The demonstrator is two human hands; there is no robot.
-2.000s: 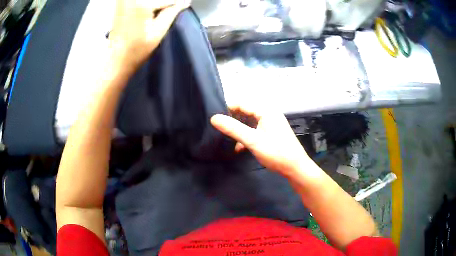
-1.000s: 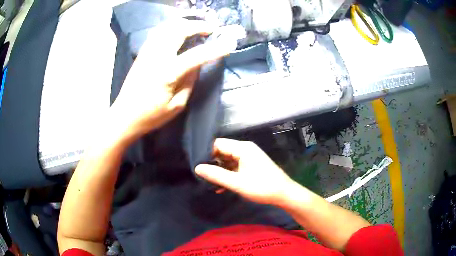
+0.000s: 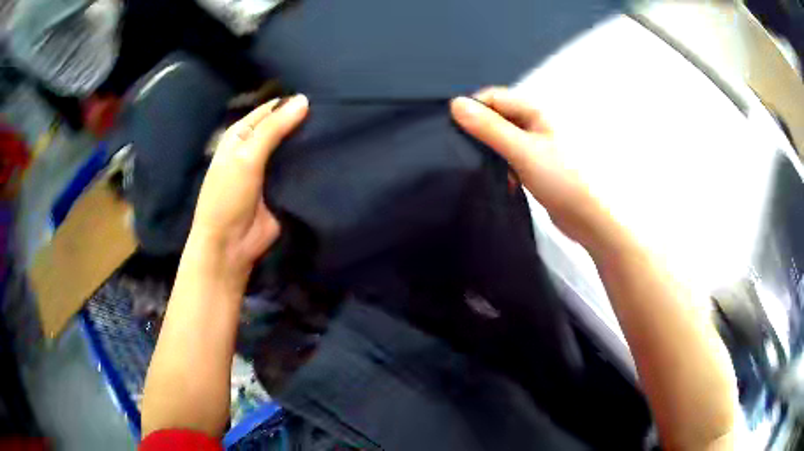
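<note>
A dark navy cut panel (image 3: 388, 167) hangs between my two hands, its upper edge stretched roughly level. My left hand (image 3: 242, 181) pinches it at the left, thumb on top. My right hand (image 3: 538, 163) pinches it at the right, thumb on top. Another flat dark navy panel (image 3: 423, 48) lies just beyond that edge; whether my fingers also hold its edge I cannot tell. More dark cloth (image 3: 397, 379) drapes below, towards my lap. The picture is blurred.
The white table (image 3: 661, 158) is on the right. At left, a blue plastic crate (image 3: 110, 361) holds mixed scraps, with a tan-brown board (image 3: 84, 255) on its edge. A dark cloth bundle (image 3: 176, 132) lies beyond it. Pale cloth (image 3: 66, 44) shows at upper left.
The view has swung left from the machine to the crate side. My hands have moved apart, from along a narrow fold of cloth to the two ends of a stretched edge.
</note>
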